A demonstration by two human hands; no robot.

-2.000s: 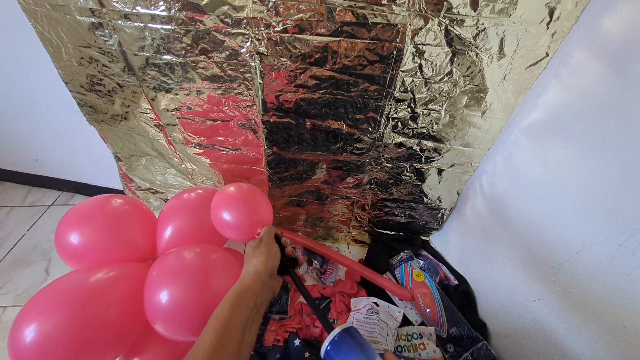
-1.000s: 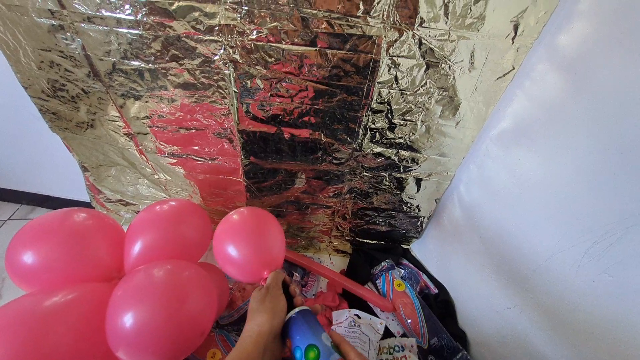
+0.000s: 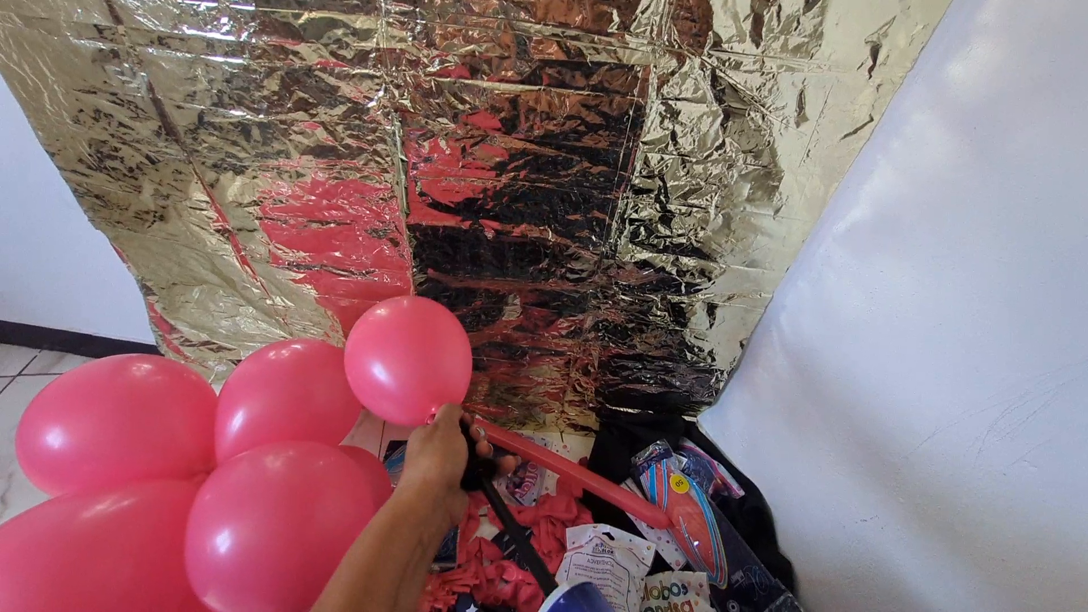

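My left hand (image 3: 442,467) holds the neck of a small round pink balloon (image 3: 408,360), with the black nozzle end (image 3: 478,463) of a hand balloon pump in its fingers. From there the pump's black rod (image 3: 520,535) runs down to its blue barrel (image 3: 578,597) at the bottom edge. My right hand is out of view. A long, thin pink balloon (image 3: 569,476) extends from behind my left hand down to the right. At the left, several larger pink balloons (image 3: 280,527) are clustered together.
A crinkled gold foil curtain (image 3: 510,170) hangs ahead, beside a white wall (image 3: 935,340) on the right. Below lie uninflated pink balloons (image 3: 501,578), printed plastic packets (image 3: 603,561), a colorful package (image 3: 693,527) and black cloth (image 3: 620,450). Floor tiles (image 3: 21,374) show at the left.
The small round balloon looks fuller than two seconds ago. The pump's barrel was close to my left hand one second ago and is now farther down, with the black rod exposed.
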